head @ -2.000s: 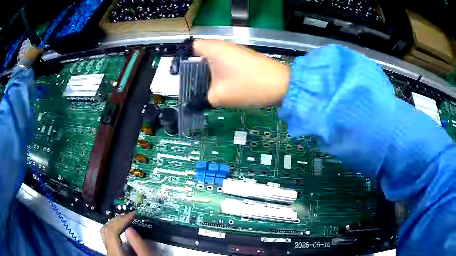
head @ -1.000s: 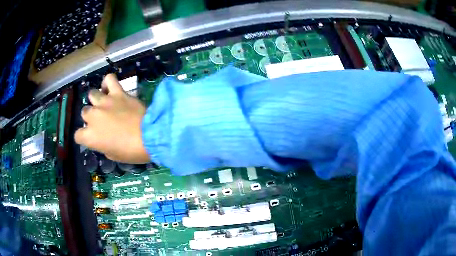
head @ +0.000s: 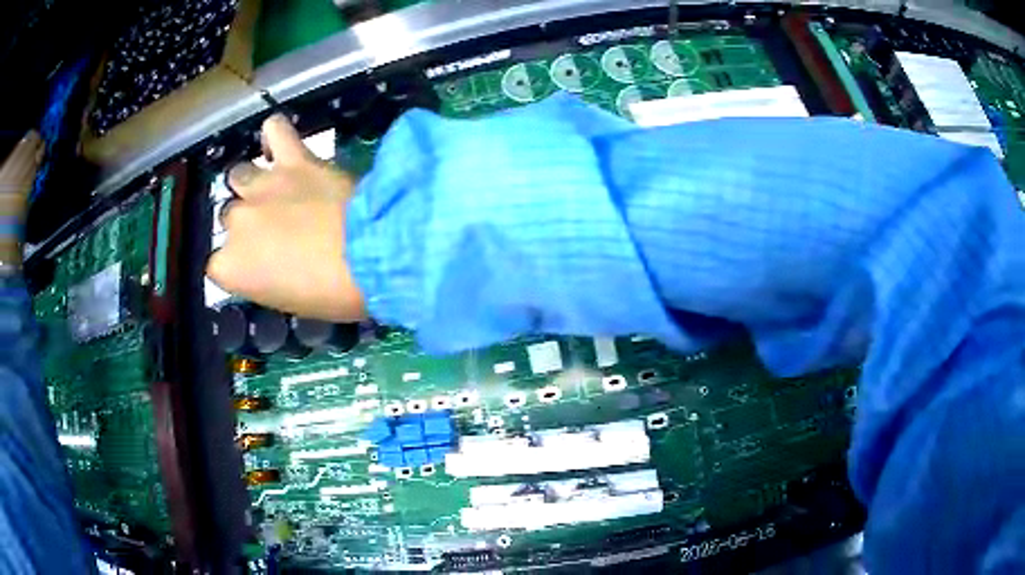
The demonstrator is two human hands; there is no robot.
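My right hand (head: 287, 230) reaches across from the right in a blue sleeve. Its fingers are curled over a silver-white heatsink assembly (head: 218, 202) at the upper left of the middle green circuit board (head: 742, 432). The hand hides most of the heatsink and its seat. Black capacitors (head: 270, 330) stand just below the hand. Another white heatsink part (head: 323, 144) shows above the fingers. My left hand is not in view.
A neighbouring person's hand (head: 19, 169) is at the left edge. A dark red-brown crossbar (head: 169, 337) separates the boards. White slotted parts (head: 551, 449) and blue blocks (head: 416, 438) sit low on the board. A cardboard box of black parts (head: 242, 62) lies behind the metal rail.
My right hand has carried the finned heatsink left and down onto the board. My left hand, earlier at the bottom edge, has left the view. The view has shifted right along the line.
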